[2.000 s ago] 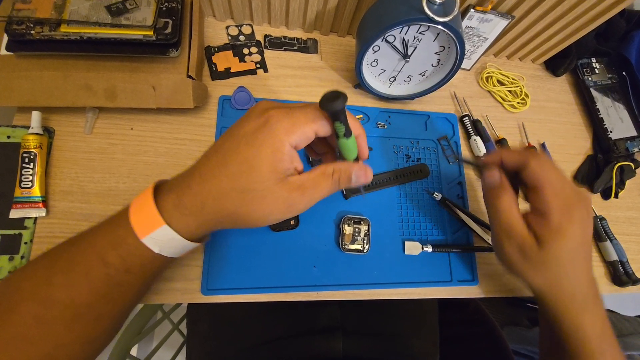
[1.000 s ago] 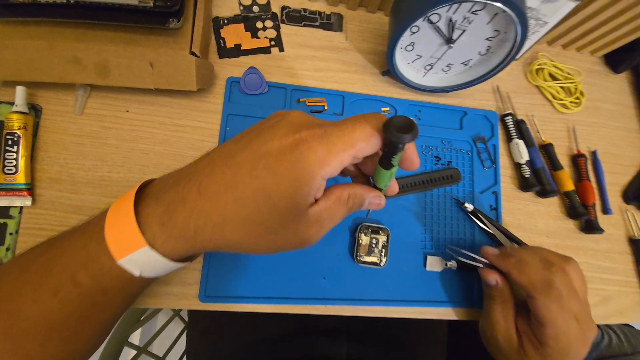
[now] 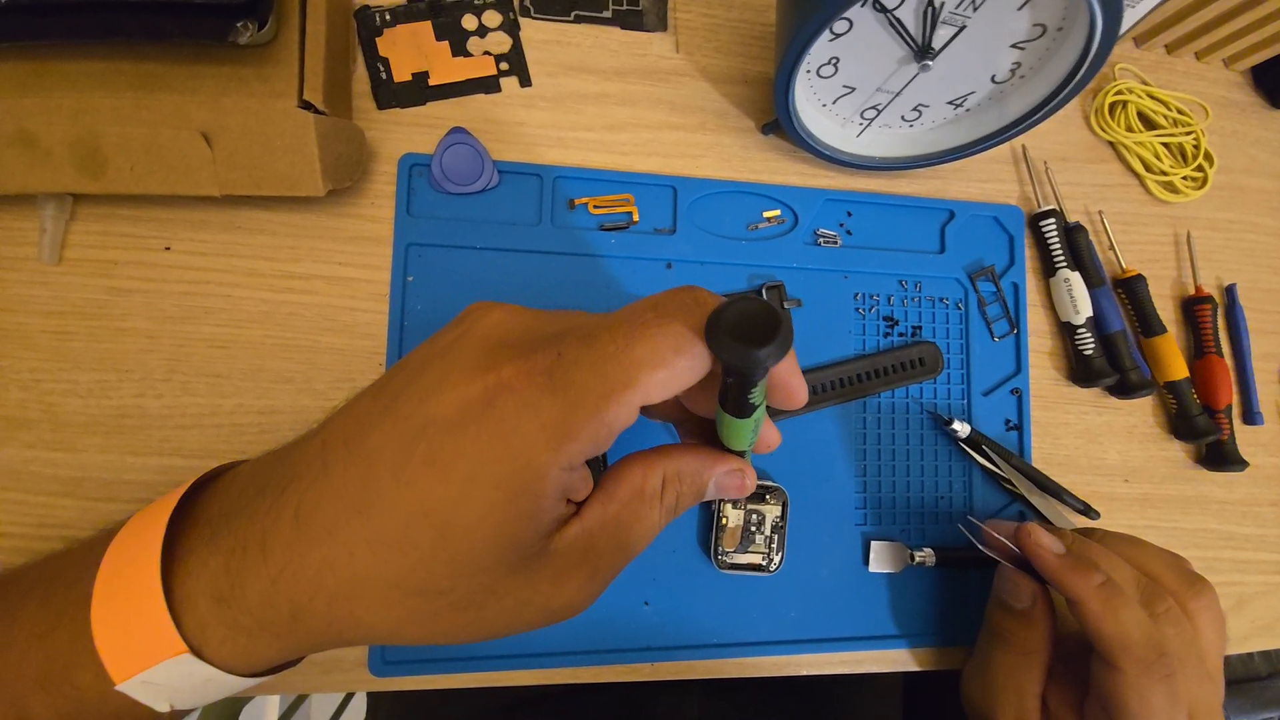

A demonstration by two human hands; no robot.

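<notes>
My left hand (image 3: 540,470) grips a green and black precision screwdriver (image 3: 742,390) upright, its tip hidden behind my thumb. Just below it, an opened smartwatch case (image 3: 750,530) lies on the blue silicone repair mat (image 3: 560,630), its inner parts showing. A black watch strap (image 3: 870,378) extends from behind my fingers. My right hand (image 3: 1100,610) holds metal tweezers (image 3: 992,542) at the mat's lower right, their tips apart with nothing between them. Close to the tweezers lie a flat-bladed scraper (image 3: 900,556) and a black-handled precision knife (image 3: 1025,468).
Several screwdrivers (image 3: 1070,285) and a blue pry tool (image 3: 1240,350) lie right of the mat, below a yellow cord (image 3: 1155,135). A blue clock (image 3: 930,80) stands behind. Small screws (image 3: 905,300), flex cables (image 3: 610,208) and a blue opening pick (image 3: 463,162) rest on the mat. A cardboard box (image 3: 170,150) is upper left.
My right hand, blurred over the mat's right side two seconds ago, has come down to its lower right corner. The screwdriver in my left hand has come close above the watch case. The view has shifted.
</notes>
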